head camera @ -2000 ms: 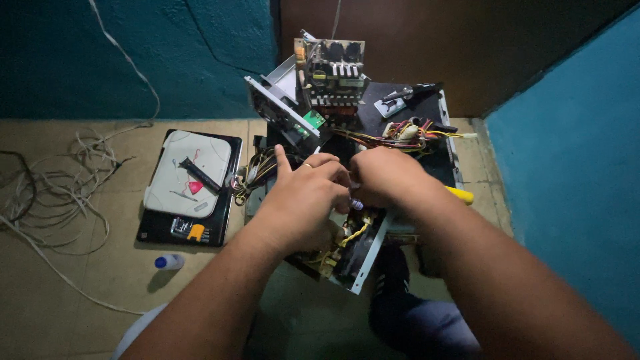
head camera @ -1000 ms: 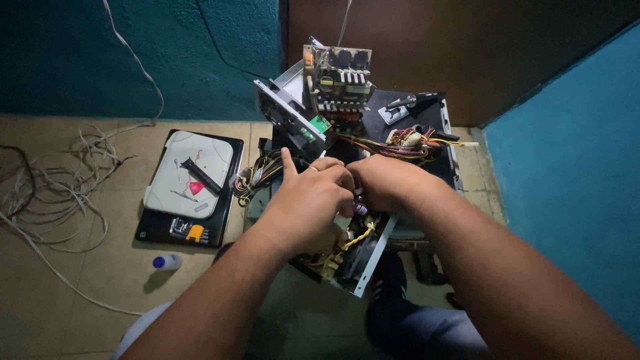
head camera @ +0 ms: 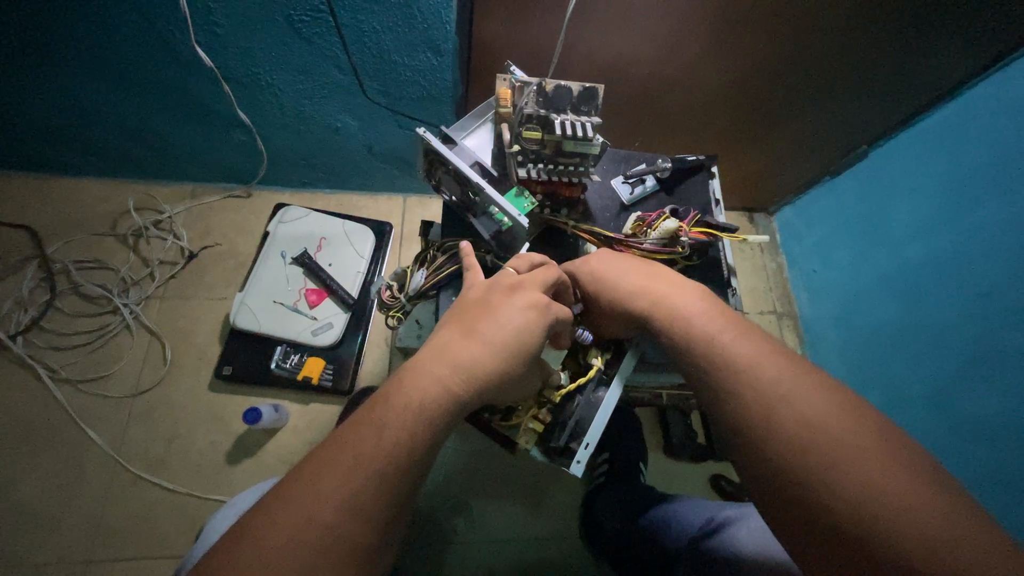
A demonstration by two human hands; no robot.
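My left hand (head camera: 508, 324) is bent over an opened metal electronics case (head camera: 600, 428) with yellow wires inside, its index finger pointing up and away. Against it, my right hand (head camera: 612, 292) curls down into the same case; its fingertips are hidden. A small striped coil (head camera: 585, 335) shows just below the right hand. Beyond the hands stand an upright circuit board (head camera: 552, 132) and a tilted metal panel with a fan (head camera: 464, 180). A bundle of coloured wires with connectors (head camera: 660, 228) lies to the right, another wire bundle (head camera: 412, 280) to the left.
At left on the tiled floor, a pale case (head camera: 300, 232) holding small tools rests on a flat black device (head camera: 240, 360), beside a hex key set (head camera: 302, 366). A blue-capped bottle (head camera: 266, 415) is nearby. Tangled cable (head camera: 104, 296) lies far left; a metal tool (head camera: 648, 170) lies back right.
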